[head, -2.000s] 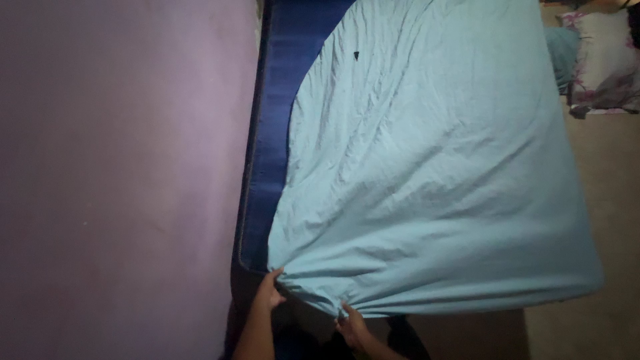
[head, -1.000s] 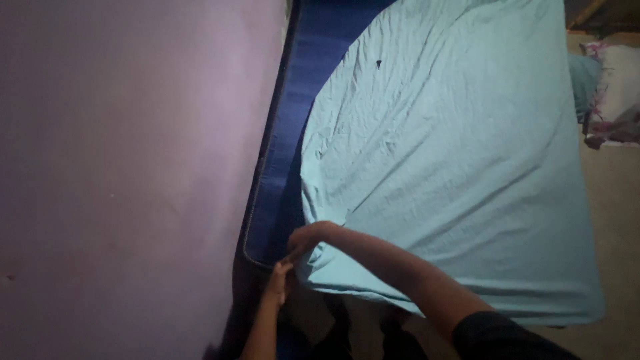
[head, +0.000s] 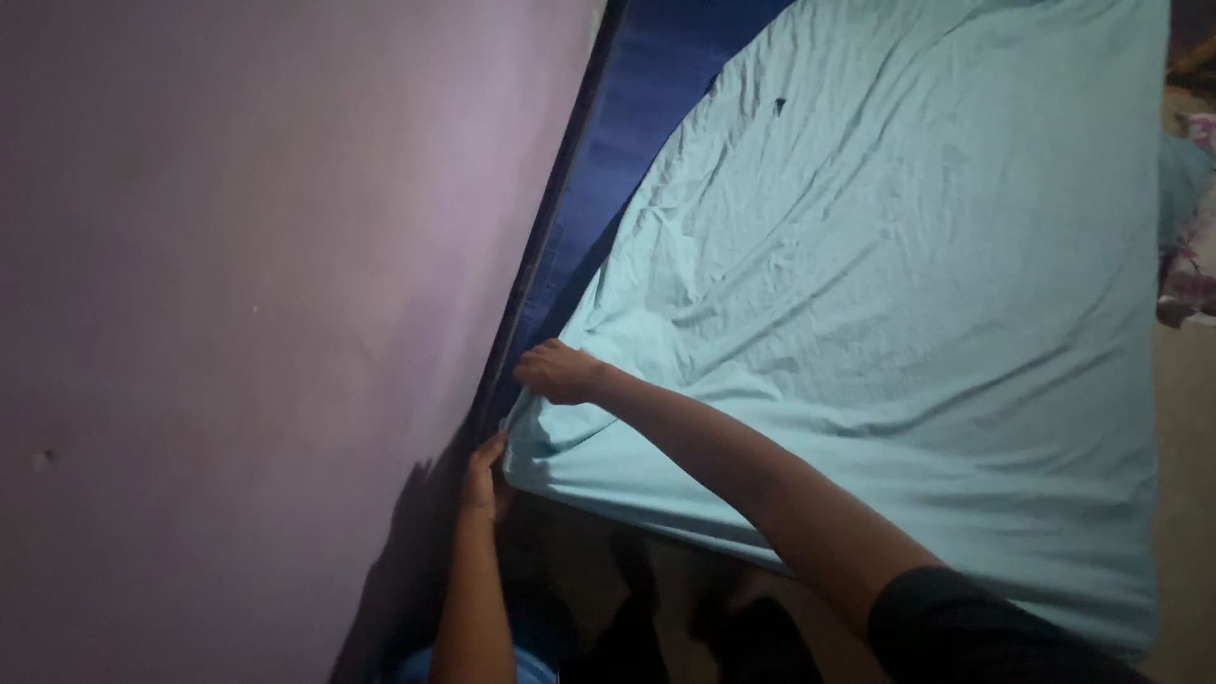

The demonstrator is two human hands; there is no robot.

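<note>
A light blue fitted sheet (head: 883, 285) covers most of a dark blue mattress (head: 636, 104), whose left strip shows bare beside the wall. Wrinkles run from the near left corner across the cloth, and a small dark spot marks its upper part. My right hand (head: 559, 371) is closed on the sheet's left edge just above that corner, its forearm crossing over the bed. Lower down, my left hand (head: 484, 475) is at the corner's outer side, touching the sheet; its fingertips are partly hidden, so its grip is unclear.
The purple wall (head: 237, 285) runs close along the mattress's left side. A blue round container (head: 427, 665) is partly visible at the bottom, near my legs and feet. Beyond the right side, a floral pillow (head: 1195, 256) lies by the tan floor (head: 1183, 408).
The sheet's near left corner has come over the mattress corner, covering the blue that showed there. My right hand has moved from the near edge to the left edge.
</note>
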